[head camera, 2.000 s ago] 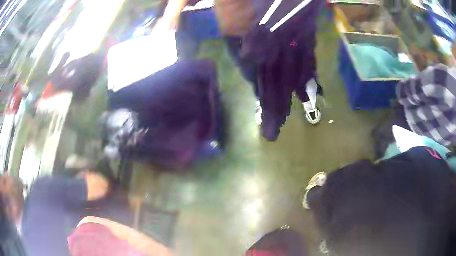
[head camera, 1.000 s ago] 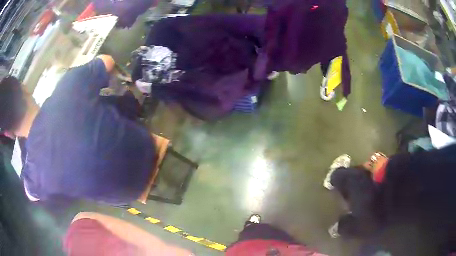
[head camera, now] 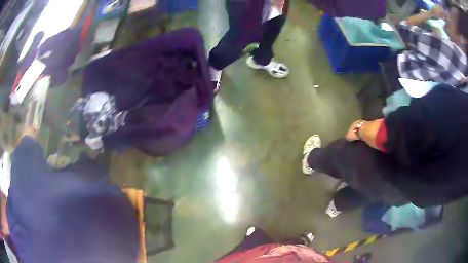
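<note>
Neither of my hands is in the picture. The bottom edge shows only red clothing (head camera: 277, 254) and two shoe tips on my body. A large dark purple pile of cloth (head camera: 149, 87) stands ahead to the left. A crumpled clear packet (head camera: 102, 113) lies on its near left side. Another purple cloth (head camera: 354, 7) is cut off by the top edge, right of centre; its holder cannot be made out.
A person in blue (head camera: 72, 210) sits at lower left on a wooden-topped stool (head camera: 134, 221). A person in black (head camera: 426, 149) stands at right. Someone walks at top centre. Blue crates (head camera: 349, 59) with teal cloth stand at upper right and lower right. Yellow-black tape (head camera: 359, 244) marks the green floor.
The view has shifted, and the pile now appears further left. The pink-red shape at the lower left edge is gone. The dark purple cloth at upper centre with the yellow piece below it no longer shows there.
</note>
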